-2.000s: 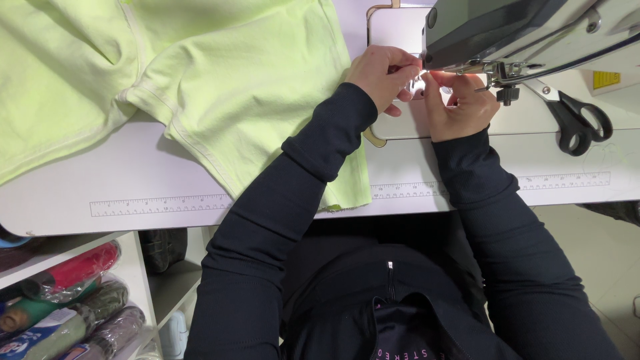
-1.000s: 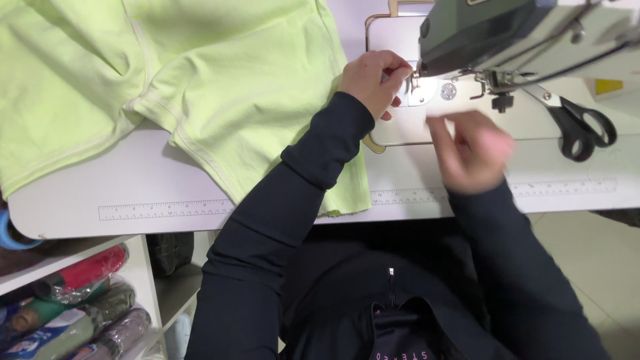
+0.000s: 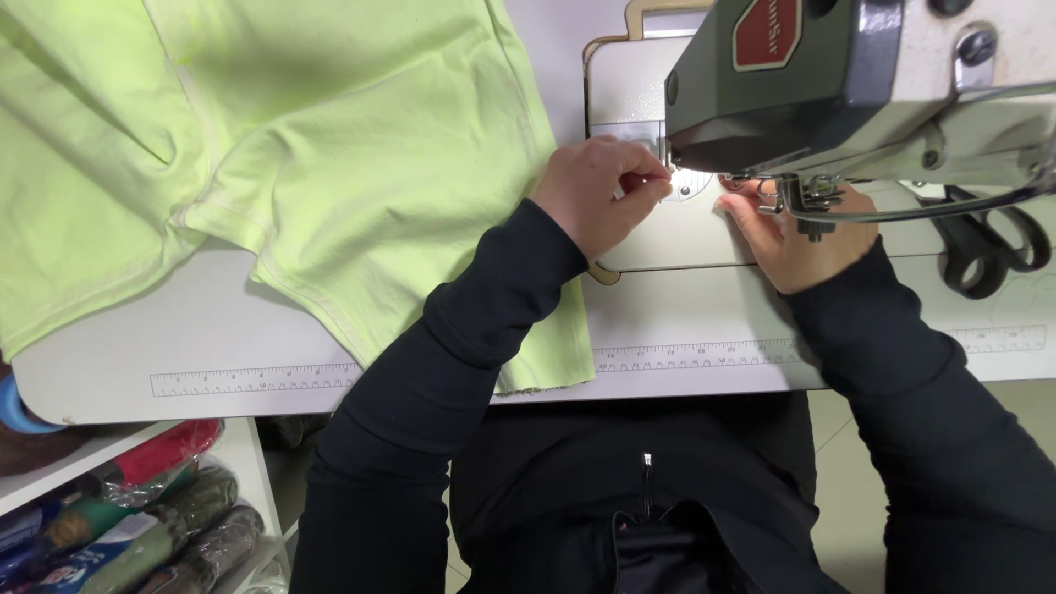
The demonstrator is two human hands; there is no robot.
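Observation:
My left hand (image 3: 606,186) is beside the needle area of an industrial sewing machine (image 3: 825,91), thumb and fingertips pinched together near the needle; whether a thread lies between them is too small to tell. To the right, my right hand (image 3: 800,227) is partly hidden behind the presser lifter and thread guides, its thumb near the needle plate (image 3: 689,183); what its fingers hold, if anything, cannot be seen. A lime-green fabric garment (image 3: 371,165) with visible seams spreads over the table to the left, partly under my left forearm.
Black-handled scissors (image 3: 978,247) lie right of my right hand. A printed ruler scale (image 3: 256,379) runs along the front of the white sewing table (image 3: 115,330). Below at left, a shelf (image 3: 257,495) holds several plastic-wrapped thread cones or rolls (image 3: 173,450).
My right hand, blurred and away from the needle a second ago, is back behind the machine's needle bar area. My left hand stays by the needle.

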